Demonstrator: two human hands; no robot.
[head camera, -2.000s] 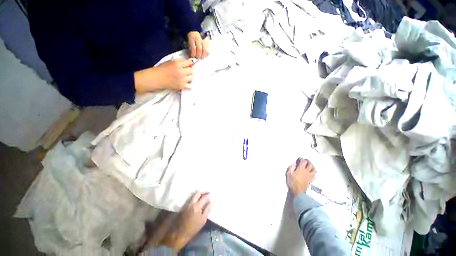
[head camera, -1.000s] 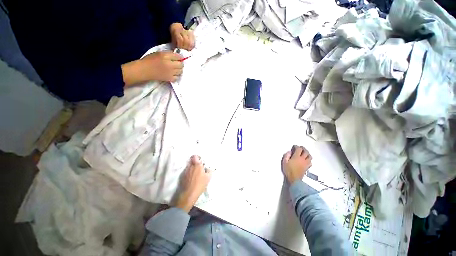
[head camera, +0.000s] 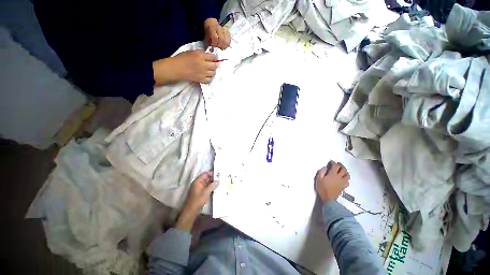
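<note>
A pale garment hangs over the left side of the white table. My left hand is at its front edge, with the cloth edge between thumb and fingers. A co-worker's two hands hold the garment's far end, with a thin red stick in the fingers. My right hand rests on the table at the right, fingers curled. Something small and dark shows at its fingertips; whether it is held is unclear.
A black smartphone and a slim dark-blue item lie mid-table, with a thin dark line between them. A large garment pile covers the right side. A whitish bundle sits low at the left.
The view has shifted. The garment's front edge has moved left off the table with my left hand, baring small marks on the tabletop. My right hand stays in about the same place on the table.
</note>
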